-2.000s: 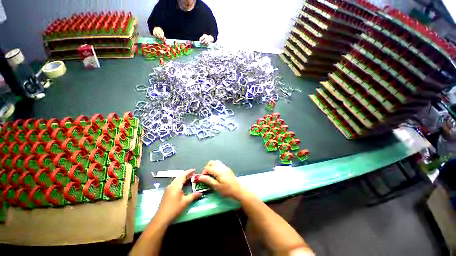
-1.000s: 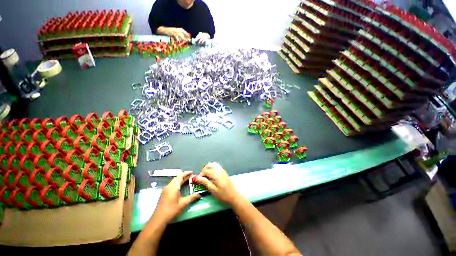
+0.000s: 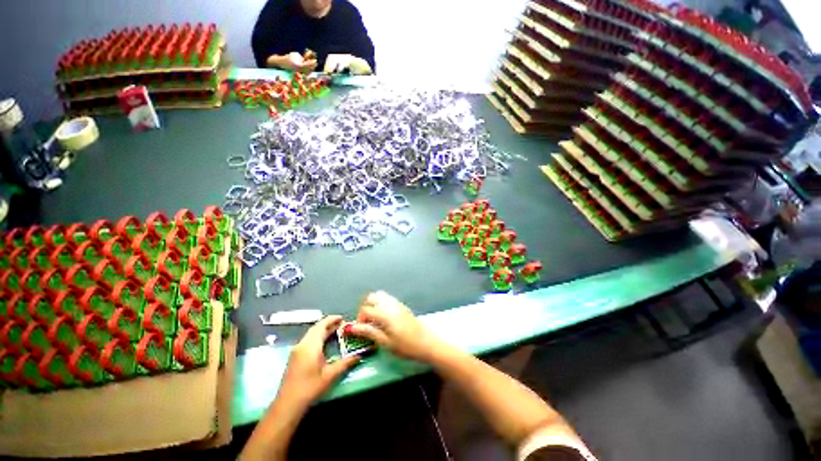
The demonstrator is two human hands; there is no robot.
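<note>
My left hand (image 3: 313, 360) and my right hand (image 3: 392, 326) meet at the near table edge around one green-and-red unit (image 3: 356, 340). A pale square frame (image 3: 343, 339) shows around the unit, partly hidden by my fingers. My left thumb and forefinger hold its left side. My right fingers press on it from above and the right. A pale flat hand tool (image 3: 293, 317) lies on the mat just left of my hands. Loose units (image 3: 486, 241) lie in a cluster to the right. Many square frames (image 3: 360, 153) are piled in the middle.
A cardboard tray (image 3: 117, 410) with rows of units is at left. Tall tray stacks (image 3: 630, 135) stand at right, a short stack (image 3: 144, 76) at far left beside a red-and-white box (image 3: 138, 108) and tape roll (image 3: 76, 133). A person (image 3: 313, 40) sits opposite.
My hands stay around the unit and frame at the table edge, with small finger shifts. The view has moved slightly. The person opposite has moved their hands.
</note>
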